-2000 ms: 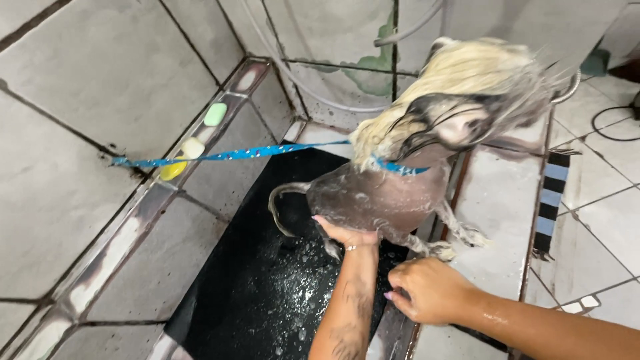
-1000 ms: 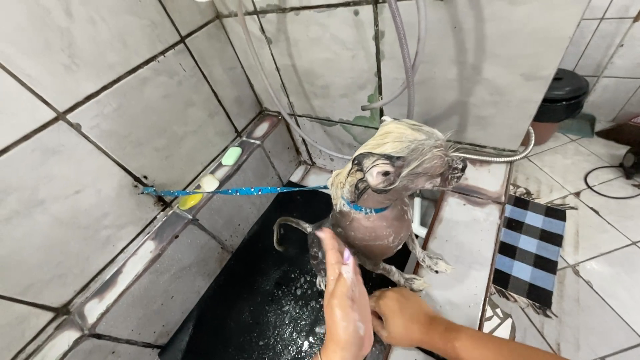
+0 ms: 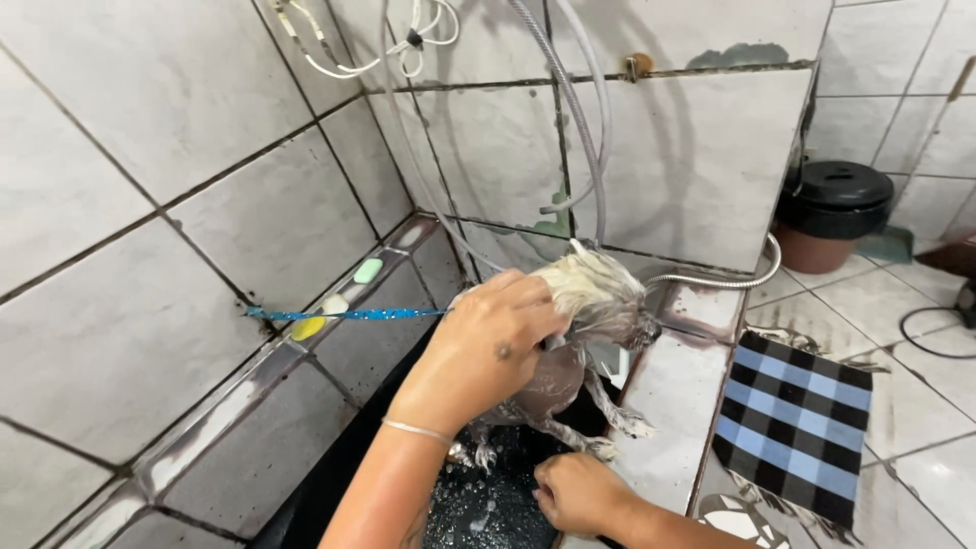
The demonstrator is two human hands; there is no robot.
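Note:
A wet, soapy small dog (image 3: 550,380) with a pale cream mane stands on the black mat (image 3: 476,499) in a tiled tub, its front paws on the tiled ledge. My left hand (image 3: 496,335) rests on the side of its neck, fingers curled in the fur; whether it grips is hidden. A blue leash (image 3: 381,313) runs from the wall to the dog's neck. My right hand (image 3: 579,492) is curled low by the ledge, just below the front paws; its fingertips are partly hidden, and no object shows in it.
A green soap bar (image 3: 368,270), a white bar (image 3: 335,305) and a yellow bar (image 3: 308,329) lie on the left ledge. Hoses (image 3: 583,126) hang on the back wall. A checked rug (image 3: 793,423) and a black-lidded bin (image 3: 835,206) are on the floor at right.
My left hand has moved from beside the dog's body up to its neck. My right hand stays low near the ledge. The view takes in more of the back wall.

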